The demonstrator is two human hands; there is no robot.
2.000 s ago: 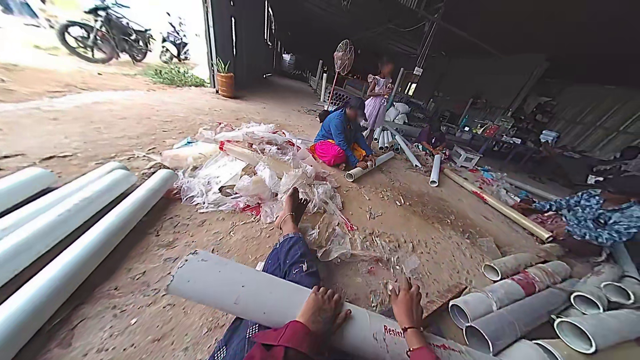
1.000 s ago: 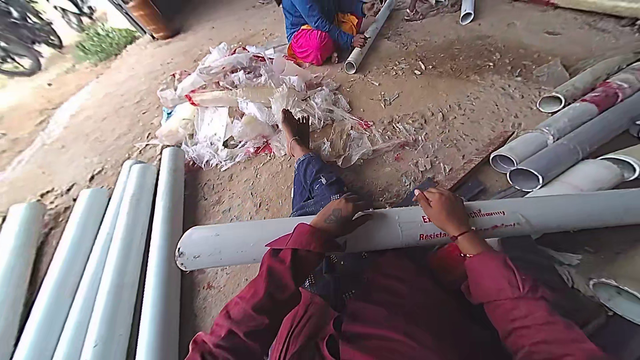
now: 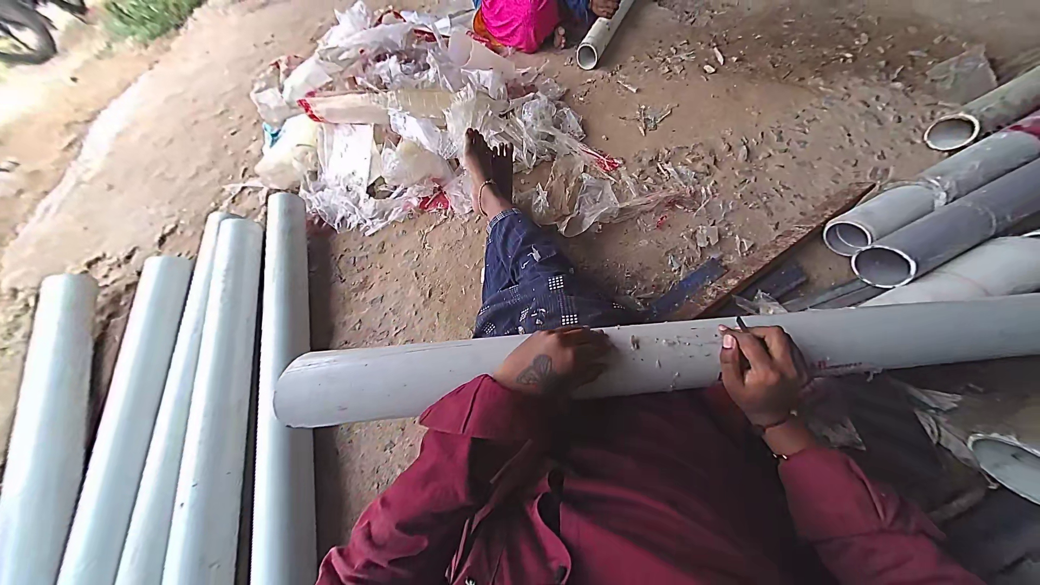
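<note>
A long grey plastic pipe (image 3: 455, 370) lies across my lap, its closed-looking left end tilted slightly down and its right end beyond the view. My left hand (image 3: 561, 360) rests on the pipe left of its middle, fingers curled over the top; whether it grips the pipe is unclear. Further right, my right hand (image 3: 764, 370) pinches a small dark tool (image 3: 741, 323), perhaps a blade, against the pipe's surface. Small shavings or flakes lie on the pipe between the hands. Some red print shows just right of my right hand.
Several pale pipes (image 3: 280, 325) lie side by side at the left. Crumpled plastic film (image 3: 382, 146) is heaped beyond my bare foot. More grey pipes (image 3: 934, 223) lie at the right, near a rusty metal bar (image 3: 780, 244). Another person sits at the top by a pipe (image 3: 601, 36).
The red print beside my right hand, plain in the frame before, is now mostly gone or out of sight. Flakes now show on the pipe. The view has tilted down.
</note>
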